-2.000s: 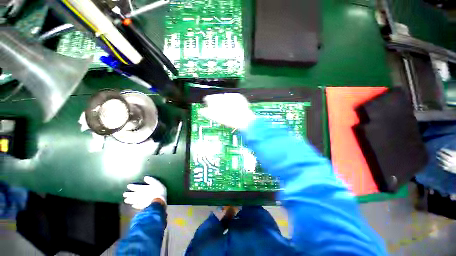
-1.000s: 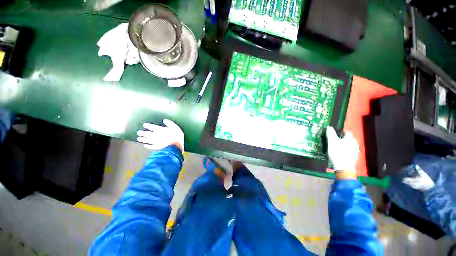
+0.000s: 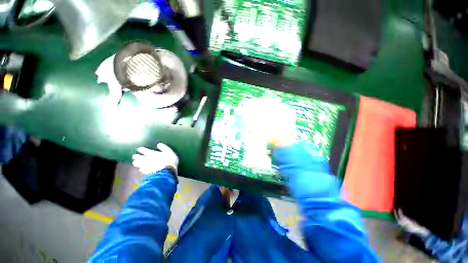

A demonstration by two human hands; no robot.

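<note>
A green circuit board (image 3: pixel 226 154) with bright solder points lies in a black frame-like support (image 3: pixel 343 149) in front of me. My right hand (image 3: pixel 264 123) is over the board's middle, blurred and merged with white glare; its fingers and anything in them cannot be made out. My left hand (image 3: pixel 155 158), white-gloved, is at the bench's front edge, left of the support, fingers apart and empty. A round metal pot (image 3: pixel 174 85) with a mesh strainer (image 3: pixel 139 69) on it stands left of the board. A thin pen-like tool (image 3: pixel 199 111) lies between pot and board.
A second circuit board (image 3: pixel 261 31) and a dark slab (image 3: pixel 345 33) lie behind. A red-orange mat (image 3: pixel 377 149) is at right, with a black slab (image 3: pixel 428 180) past it, near another person's blurred hand. White cloth (image 3: pixel 106 72), a translucent funnel (image 3: pixel 92 25), and black totes (image 3: pixel 66 177) are left.
My right hand has moved from the board's right edge to over its middle. The black slab has shifted right, uncovering more of the red-orange mat. My left hand stays at the bench edge.
</note>
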